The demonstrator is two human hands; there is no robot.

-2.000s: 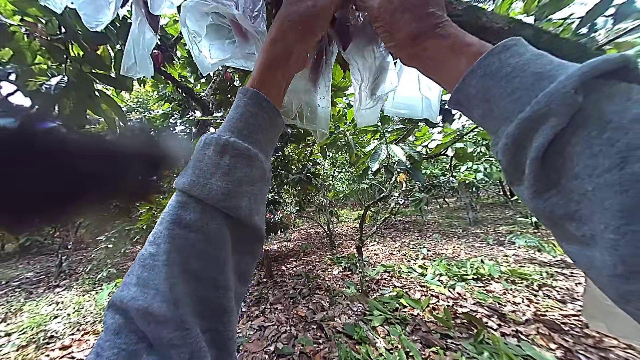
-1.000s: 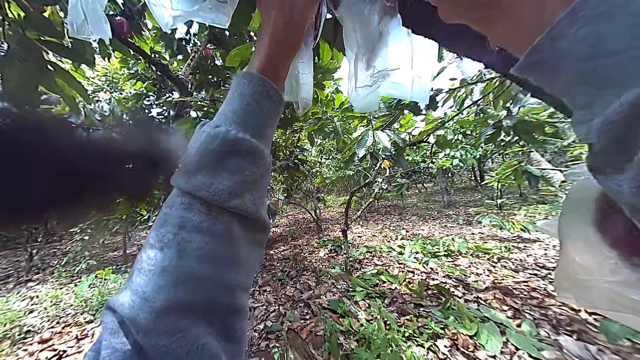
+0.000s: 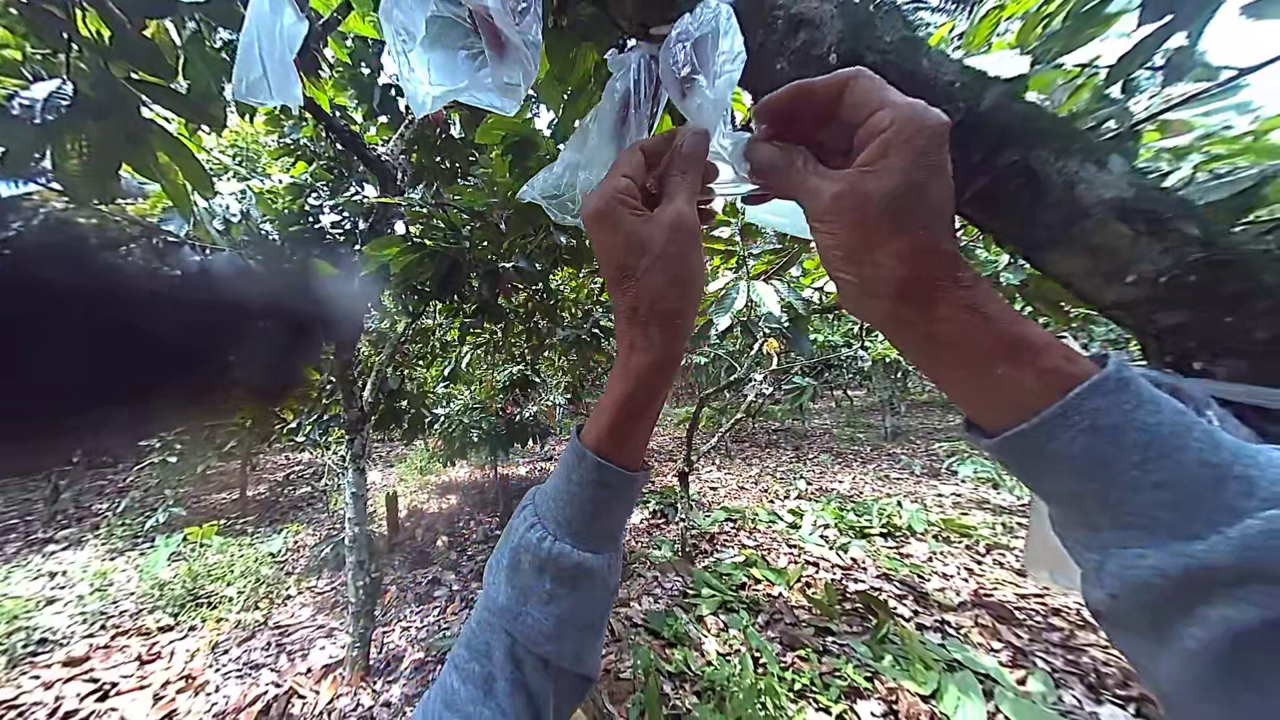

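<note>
Clear plastic bags hang from a thick tree branch. My left hand (image 3: 655, 215) is raised at the centre, thumb and fingers pinched at the lower end of a small clear bag (image 3: 703, 65). Close to its right, my right hand (image 3: 860, 170) has thumb and forefinger together by the lower edge of the same group of bags; whether it grips plastic cannot be told. A wider bag (image 3: 600, 135) with something dark inside hangs just behind my left hand. Two more bags hang at upper left, one (image 3: 465, 50) around a reddish pod and a narrower one (image 3: 268, 55).
The thick dark branch (image 3: 1060, 190) slopes down to the right behind my right hand. A dark blurred shape (image 3: 150, 340) covers the left side. Slim trunks (image 3: 358, 520) rise from leaf litter (image 3: 480, 600) and green plants. A pale bag (image 3: 1048, 550) shows beside my right sleeve.
My right hand, mostly out of frame at the top right one second ago, is now beside my left hand. Both hands show fully, lower in the view, which has shifted.
</note>
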